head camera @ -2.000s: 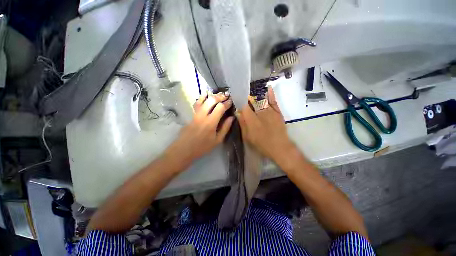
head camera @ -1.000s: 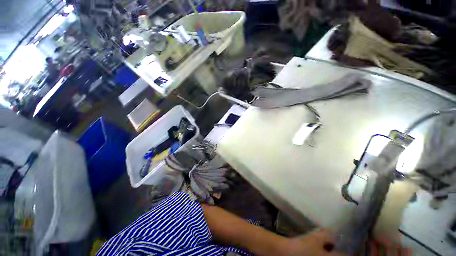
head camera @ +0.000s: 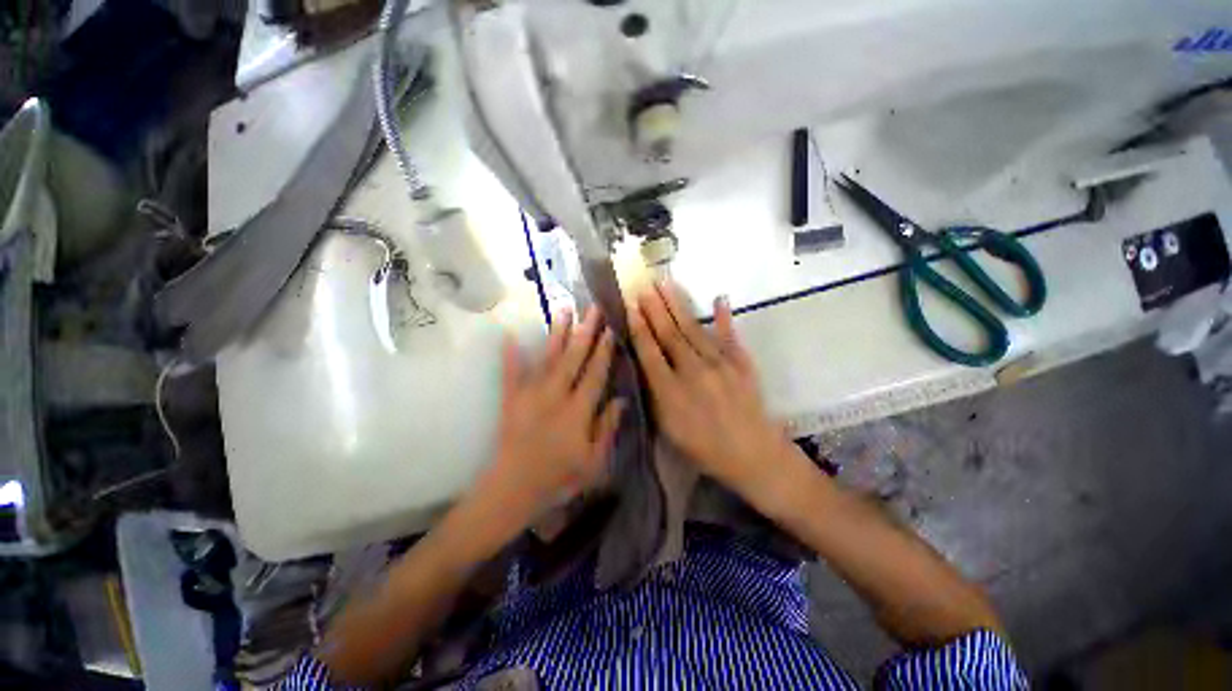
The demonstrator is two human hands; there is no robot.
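Observation:
A long grey fabric strip [head camera: 630,446] runs from under the sewing machine head down to the lap. A paler length of strip [head camera: 538,122] lies up over the machine head. My left hand [head camera: 551,405] lies on the left edge of the strip, fingers pointing at the needle area. My right hand [head camera: 703,385] lies flat on the strip's right side, fingertips just below the presser foot area [head camera: 638,250]. Both hands are bare and press the fabric on the machine bed. The needle itself cannot be made out.
Green-handled shears [head camera: 946,263] lie to the right, beside a slim black bar [head camera: 801,176] and a small grey plate [head camera: 819,240]. More grey strips [head camera: 270,263] lie at the left. A ribbed metal lamp neck [head camera: 388,115] stands left of the machine head.
The view swung left to bins and a neighbouring table, then came back. Compared with the oldest frame, both hands sit slightly lower, and my left fingers are straighter and more spread.

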